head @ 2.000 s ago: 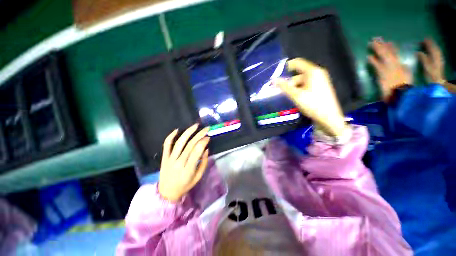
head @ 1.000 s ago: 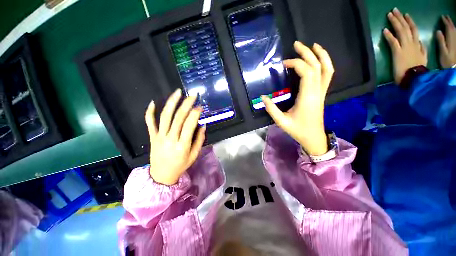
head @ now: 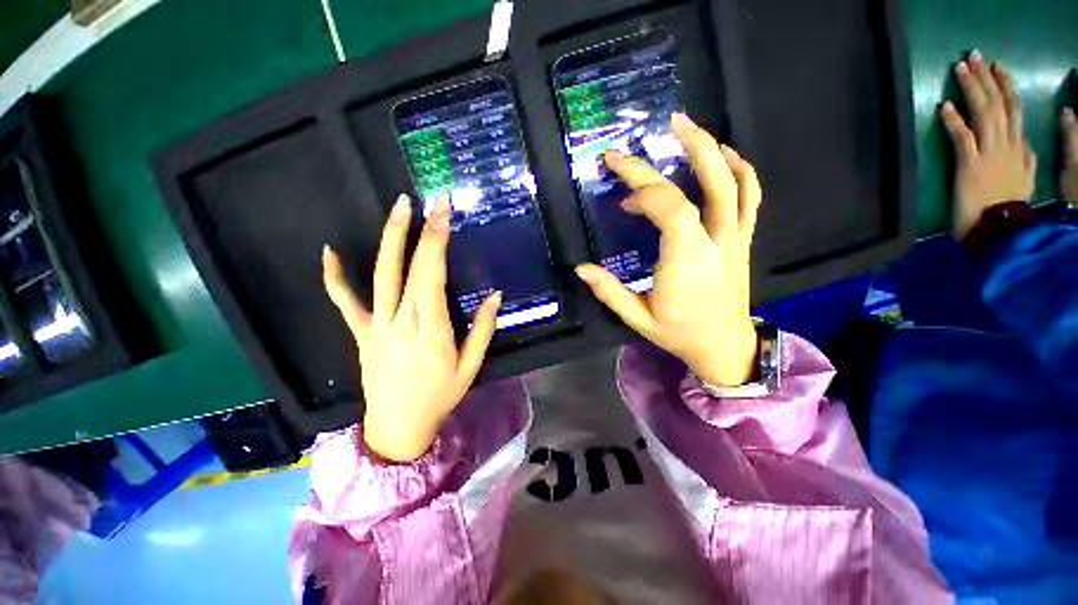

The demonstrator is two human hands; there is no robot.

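A black foam tray (head: 538, 343) lies in front of me and holds two smartphones in its middle pockets. The left smartphone (head: 502, 254) shows rows of small text with green blocks. The right smartphone (head: 591, 130) shows a similar list, partly hidden by my right hand. My left hand (head: 411, 343) is bare and spread over the lower left part of the left phone, holding nothing. My right hand (head: 697, 260), with a wristwatch, hovers over or touches the right phone, fingers apart and holding nothing. Contact with the screens is hard to tell.
The tray's outer pockets (head: 278, 236) are empty. Another black tray (head: 89, 272) with phones lies at the far left on the green bench (head: 189, 284). At the right, another person's hand (head: 991, 148) rests on the bench beside a blue sleeve. A white strip (head: 499, 30) is at the tray's far edge.
The right phone's screen has changed from dark with red and green patches to a text list. My left fingers have moved onto the left phone; my right index finger is higher on the right phone.
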